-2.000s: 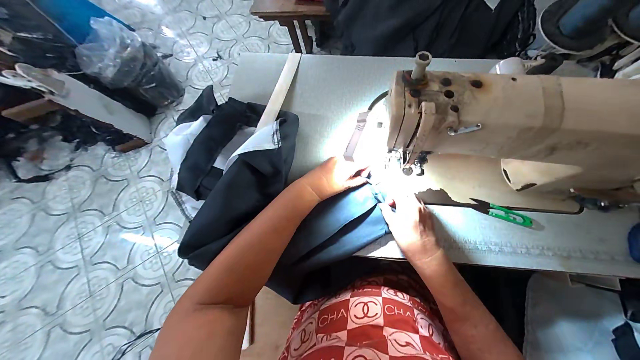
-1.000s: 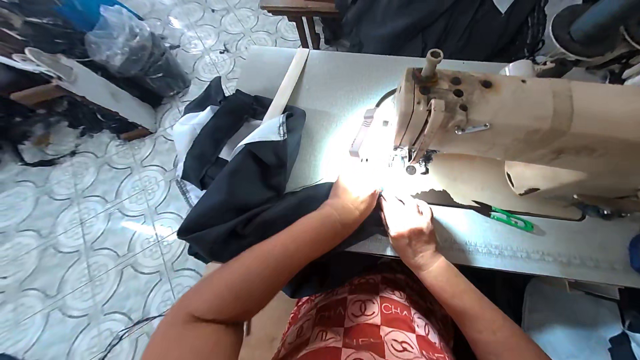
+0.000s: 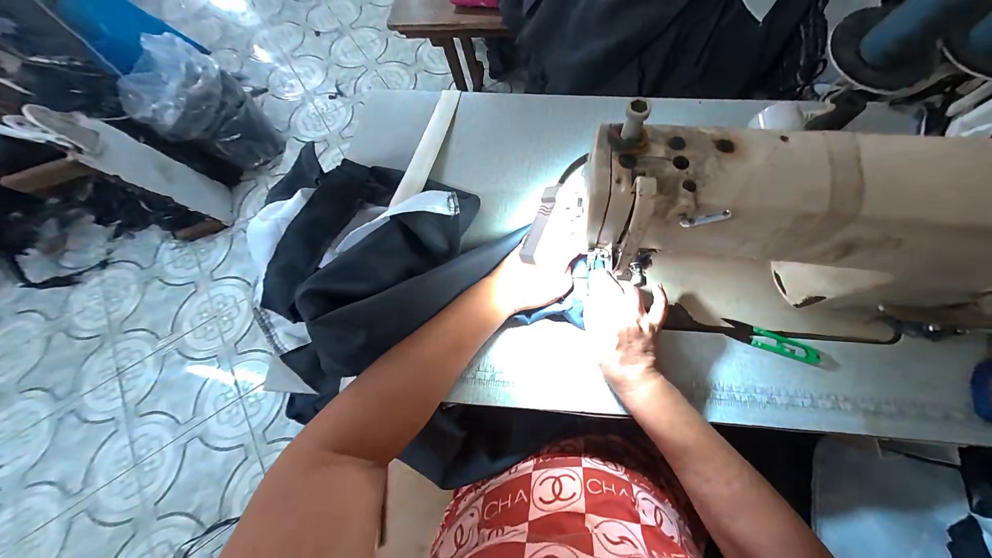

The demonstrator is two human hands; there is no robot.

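A beige sewing machine (image 3: 744,194) stands on the grey table, its needle area brightly lit. Dark cloth (image 3: 387,287) lies bunched at the left of the table, with white pieces among it, and reaches to the presser foot. My left hand (image 3: 535,279) is on the cloth just left of the foot, its fingers partly lost in glare. Close in front of the foot, my right hand (image 3: 624,318) has its fingertips on the cloth's edge; whether it pinches the cloth is hard to tell. Green-handled thread snips (image 3: 783,346) lie right of my right hand.
A pale flat strip (image 3: 426,147) runs from under the cloth to the table's back edge. A lamp (image 3: 540,225) sits left of the needle area. Black cloth (image 3: 612,46) is heaped behind the table. Plastic bags (image 3: 178,101) stand on the tiled floor at the left.
The dark cloth by my left forearm has shifted: it now stretches behind the arm up to the machine, and bare table with ruler marks shows between my arms, where cloth lay before.
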